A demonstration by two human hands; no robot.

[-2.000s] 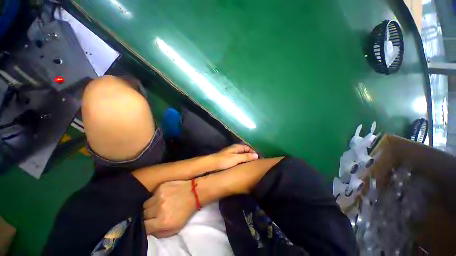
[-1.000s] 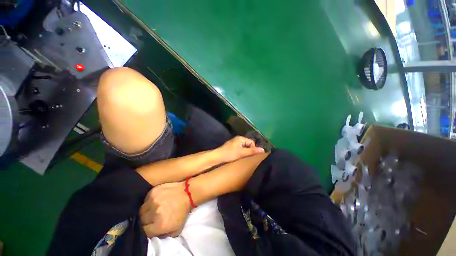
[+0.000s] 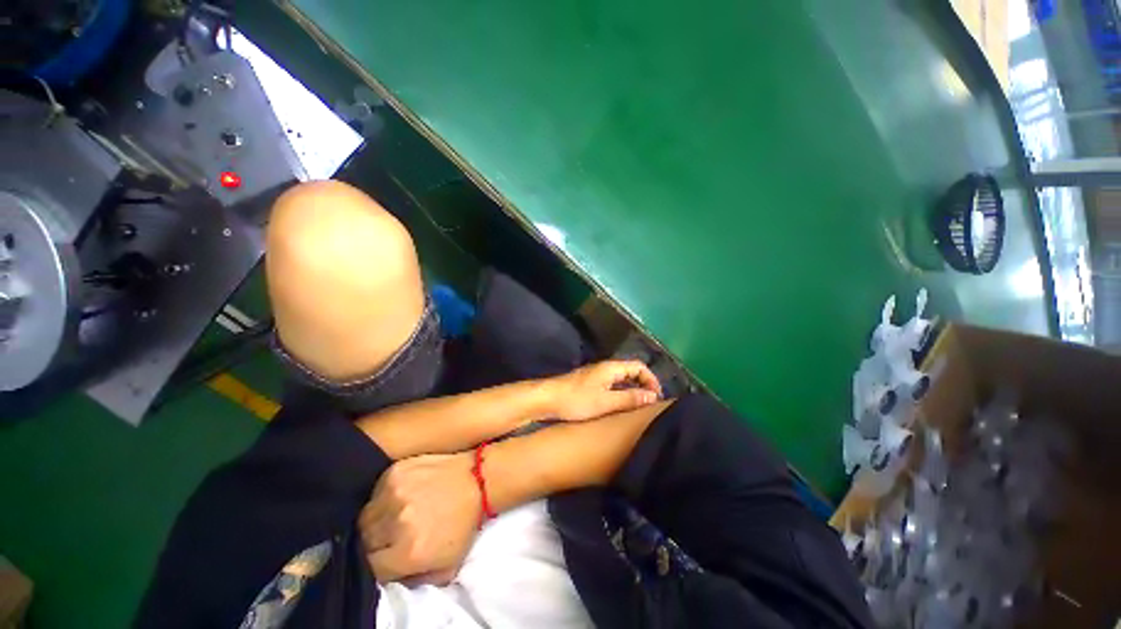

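My forearms are crossed in my lap. My left hand [image 3: 609, 391] is at the bench edge beside my right forearm, fingers loosely curled with a gap at the thumb, and nothing visible in it. My right hand [image 3: 418, 522], with a red string at the wrist, rests low at the left against my clothing; its fingertips are hidden. An open brown carton [image 3: 1051, 387] at the lower right holds many translucent whitish fan blades [image 3: 953, 528]. Several blades [image 3: 891, 396] are stacked at its near left rim. A black round fan basket [image 3: 971, 224] with a whitish centre stands on the bench's far side.
The glossy green bench [image 3: 688, 160] runs diagonally across the upper view. At the left is a grey machine plate with a red button [image 3: 230, 181], a large silvery disc [image 3: 31, 289] and black parts. My bare knee [image 3: 344, 277] is between machine and bench. A yellow line marks the floor.
The view has shifted, bringing more of the machine in at the left; the second black basket at the far right is no longer visible. My arms stay crossed, my left fingers slightly more curled.
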